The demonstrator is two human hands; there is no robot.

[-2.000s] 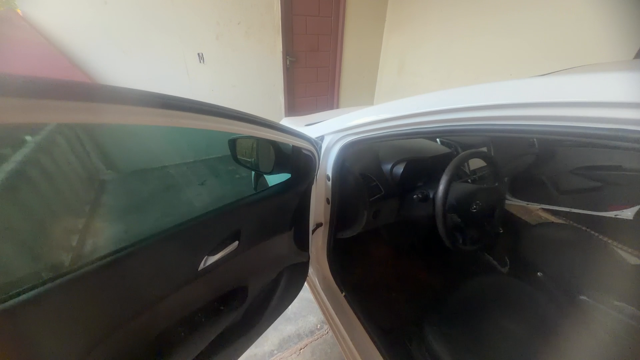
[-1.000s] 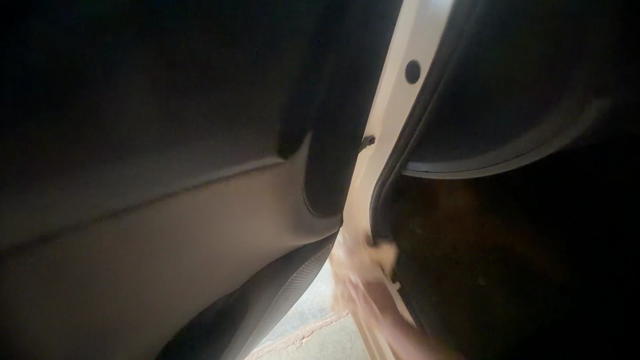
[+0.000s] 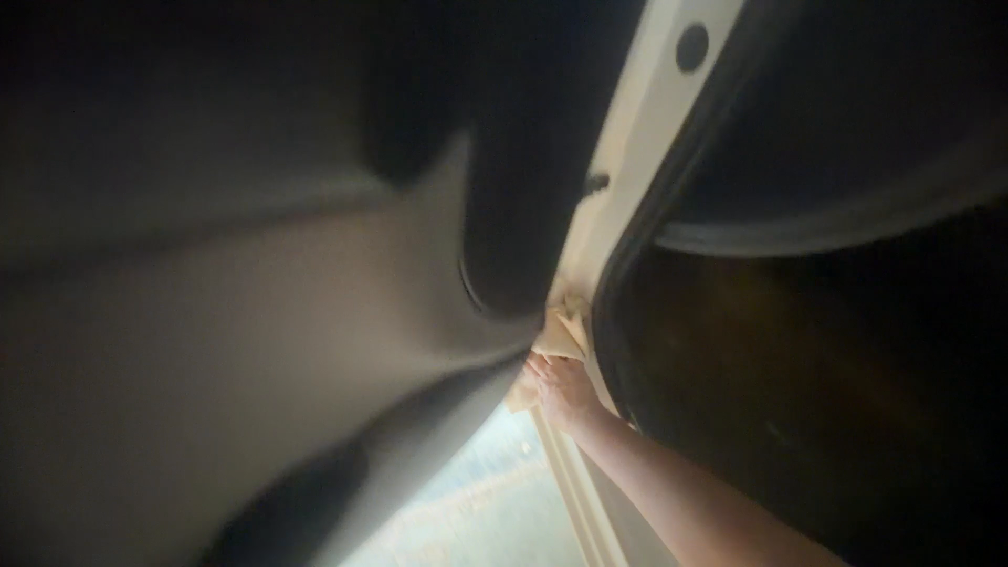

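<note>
My right hand [image 3: 561,387] reaches in from the lower right and grips a yellowish cloth [image 3: 561,335], pressing it against the low part of the car's white door frame [image 3: 618,173]. Part of the cloth sticks out above the fingers, and another corner hangs below them on the left. The hand is at the narrow gap where the open door meets the body, just above the door sill [image 3: 579,488]. My left hand is not in view.
The inner panel of the open car door [image 3: 276,315] fills the left side. A black rubber door seal [image 3: 669,189] runs along the frame, with the dark footwell [image 3: 772,378] to its right. Pale ground [image 3: 472,504] shows below the door.
The view has moved from the whole open doorway down close to the hinge side. My right hand, blurred a second ago, is now at the frame with the cloth.
</note>
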